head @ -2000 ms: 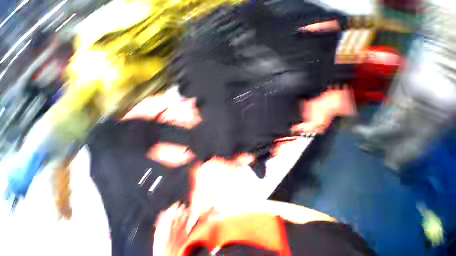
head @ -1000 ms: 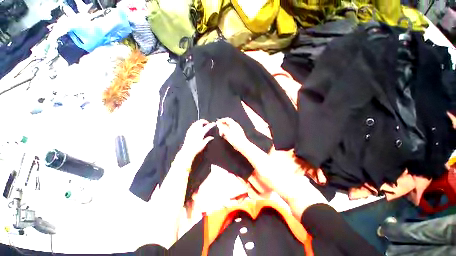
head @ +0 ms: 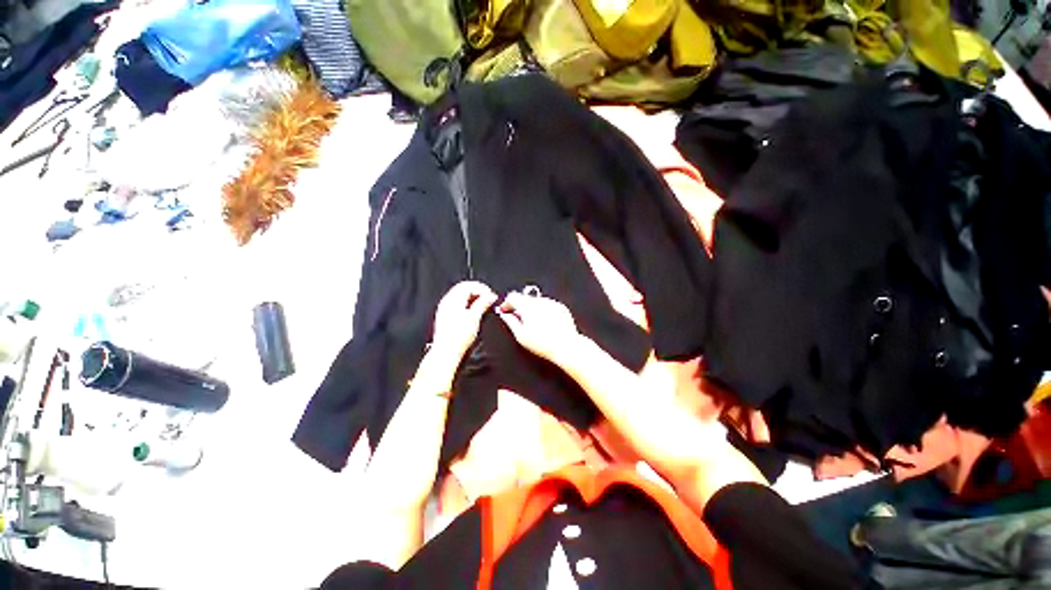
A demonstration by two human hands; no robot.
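Note:
A black jacket (head: 524, 173) lies spread on the white table in front of me, collar away from me, sleeves out to both sides. My left hand (head: 464, 314) and my right hand (head: 536, 320) are side by side at its front edge, near the middle. The fingertips of both hands pinch the black cloth of the front edge. A ringed button (head: 531, 292) shows just above my right hand. Glossy lining (head: 450, 144) shows at the neck opening. The fingertips hide the exact spot they hold.
A pile of black jackets (head: 807, 254) lies at right over salmon cloth (head: 847, 463). Olive-yellow garments (head: 645, 52) line the far edge. At left are a black cylinder (head: 161, 378), a smaller dark case (head: 273, 341), fur trim (head: 282, 161), a metal tool (head: 58, 513) and blue plastic (head: 219, 37).
Two seconds ago the view was blurred, with black cloth raised across it. Since one second ago the view has shifted slightly; both hands still pinch the front edge, and a button now shows beside my right hand.

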